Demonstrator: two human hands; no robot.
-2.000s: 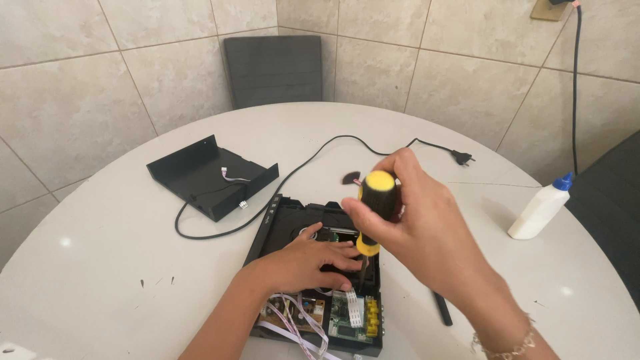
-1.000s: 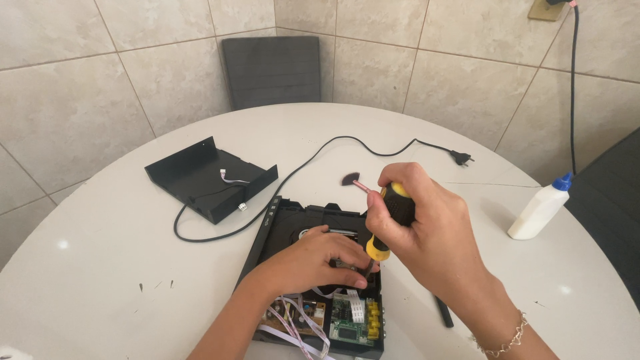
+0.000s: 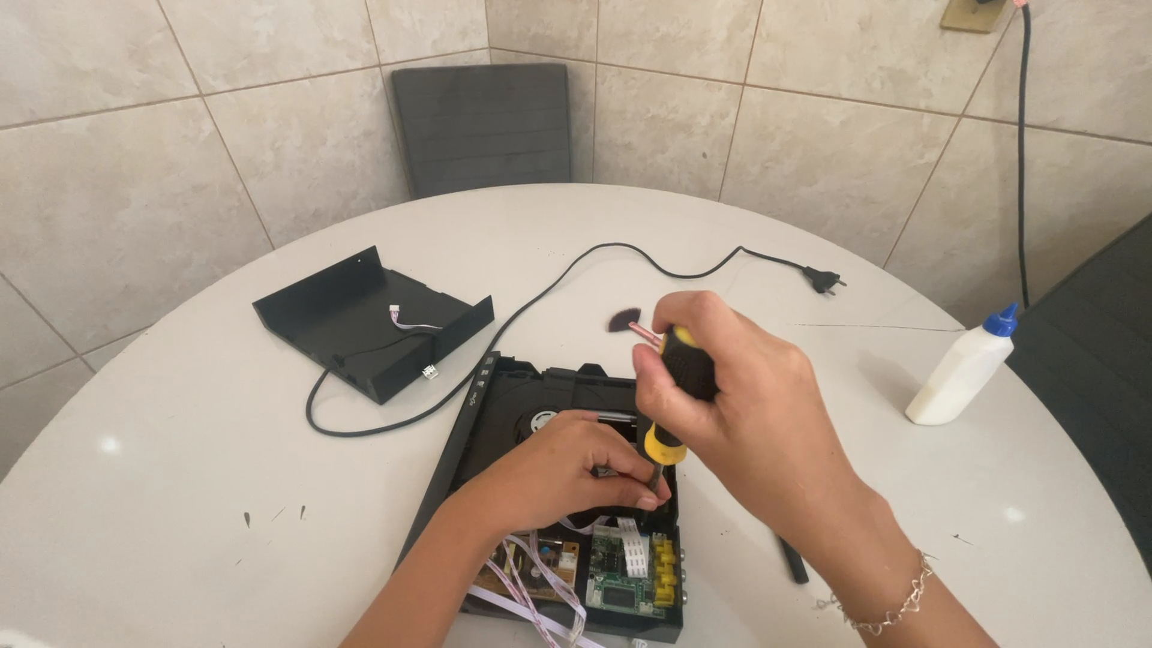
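Observation:
My right hand [image 3: 747,396] grips the black and yellow handle of a screwdriver [image 3: 668,441], which points down into an opened disc player [image 3: 477,423]. The fingertips of my left hand [image 3: 576,468] are at the screwdriver's shaft, over the black disc mechanism; whether they pinch the shaft or a small part cannot be told. The screwdriver's tip is hidden. Just below my left hand lie a green circuit board [image 3: 619,576] with yellow connectors and a white flat ribbon cable [image 3: 634,547]. Pink and white wires [image 3: 540,576] cross a brown board [image 3: 562,562] to its left.
A black metal cover [image 3: 360,324] lies at the back left, beside a power cord [image 3: 531,301] with a plug [image 3: 821,281]. A fan brush [image 3: 625,320] is behind my right hand. A white bottle [image 3: 961,369] with a blue cap stands right; a dark rod [image 3: 792,560] lies below my right forearm.
The screwdriver has gone from over the yellow connectors' end of the player to farther back, and my left fingers have come to its shaft. My right hand still holds the handle.

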